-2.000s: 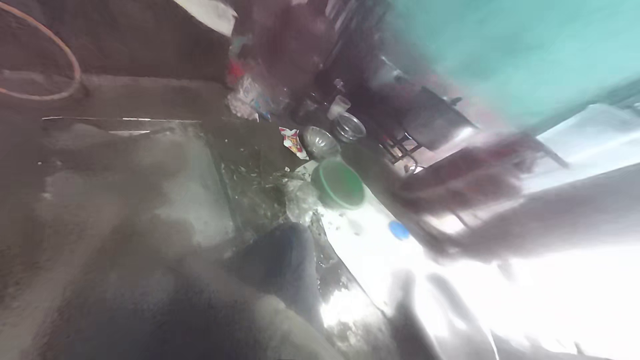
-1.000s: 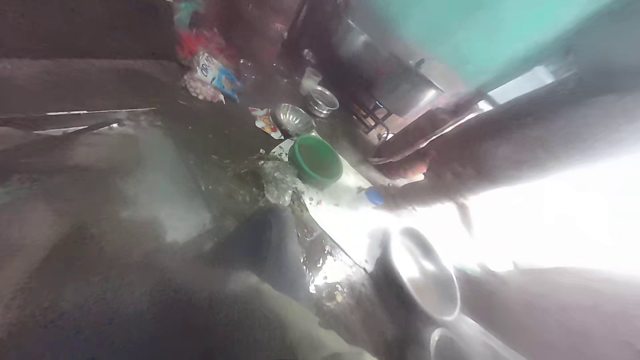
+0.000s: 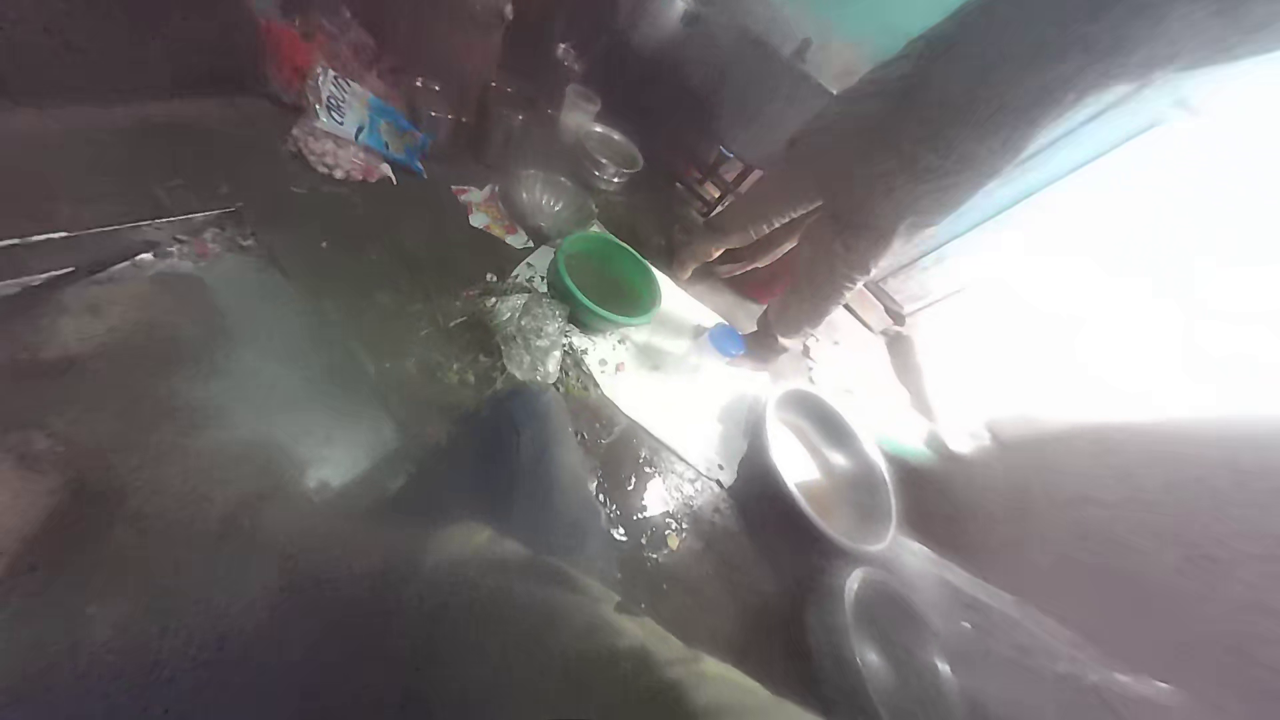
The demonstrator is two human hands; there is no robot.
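My right hand point(image 3: 790, 250) reaches in from the upper right, with its fingers spread and pointing left and down. Its lower fingertips are close to a blue lid point(image 3: 726, 341) on a bright white sheet or board point(image 3: 665, 385); whether they touch it is not clear. A dark red patch shows between the fingers, too blurred to name. Left of the hand, a green plastic bowl point(image 3: 606, 280) stands on the white surface, beside a crumpled clear plastic bag point(image 3: 532, 335). My left hand is out of sight.
Metal basins point(image 3: 830, 470) point(image 3: 900, 645) stand at the lower right. A metal bowl point(image 3: 550, 203), a steel container point(image 3: 610, 155), a torn packet point(image 3: 490, 215) and a blue-and-white packet point(image 3: 370, 120) lie farther back. My knee point(image 3: 520, 470) is low in view. Glare covers the right.
My right hand and forearm have come farther into view from the right, down near the blue lid. The view has shifted, and the lower metal basin shows more fully.
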